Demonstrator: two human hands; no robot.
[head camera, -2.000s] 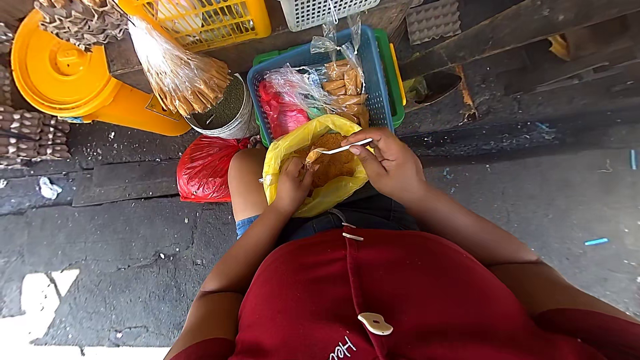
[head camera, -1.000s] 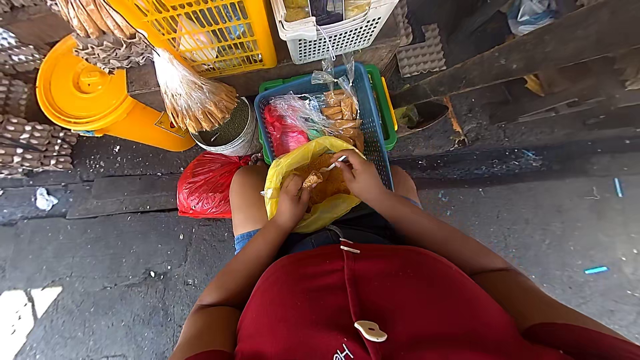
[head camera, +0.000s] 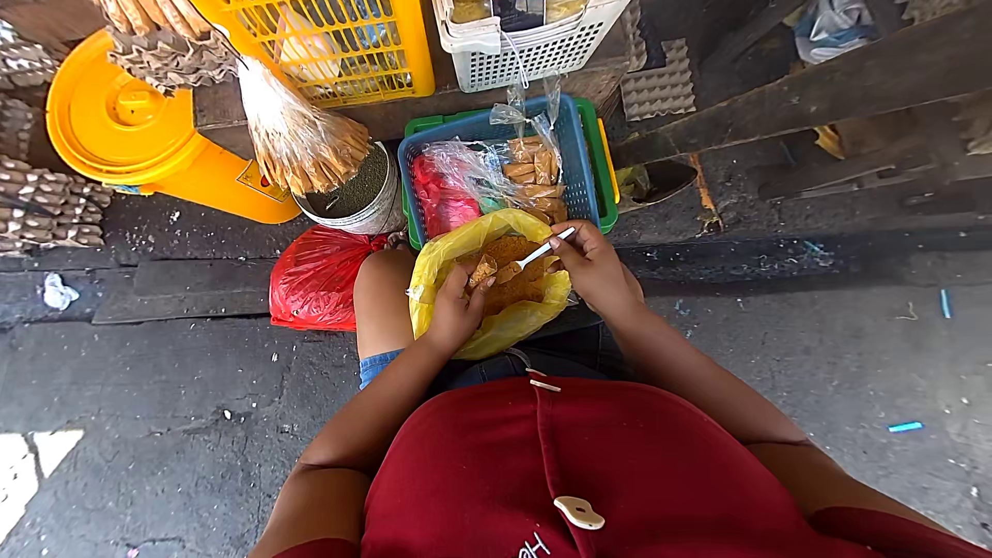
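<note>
An open yellow plastic bag (head camera: 500, 341) sits on my lap, with orange-brown granular powder (head camera: 515, 294) inside. My left hand (head camera: 456, 310) pinches a small clear plastic packet (head camera: 483, 271) partly filled with the same powder, over the bag's left side. From the right, my right hand (head camera: 597, 271) grips the handle of a white plastic spoon (head camera: 546, 248); its bowl carries powder and is close to the packet. Just beyond the bag stands a blue plastic basket (head camera: 587, 159) that holds filled packets (head camera: 535, 170), clear plastic and a pink bag (head camera: 442, 198).
A red plastic bag (head camera: 314, 279) lies beside my left leg. Behind it stand a pail of dark green grains (head camera: 360, 221) and a yellow lidded bin (head camera: 201, 174). Yellow (head camera: 422, 46) and white (head camera: 535, 62) crates sit farther back, near egg trays (head camera: 659, 85) and a wooden beam (head camera: 814, 97).
The spoon was at the packet's mouth two seconds ago; its bowl is now a little to the right, over the powder. Both hands have stayed over the yellow bag.
</note>
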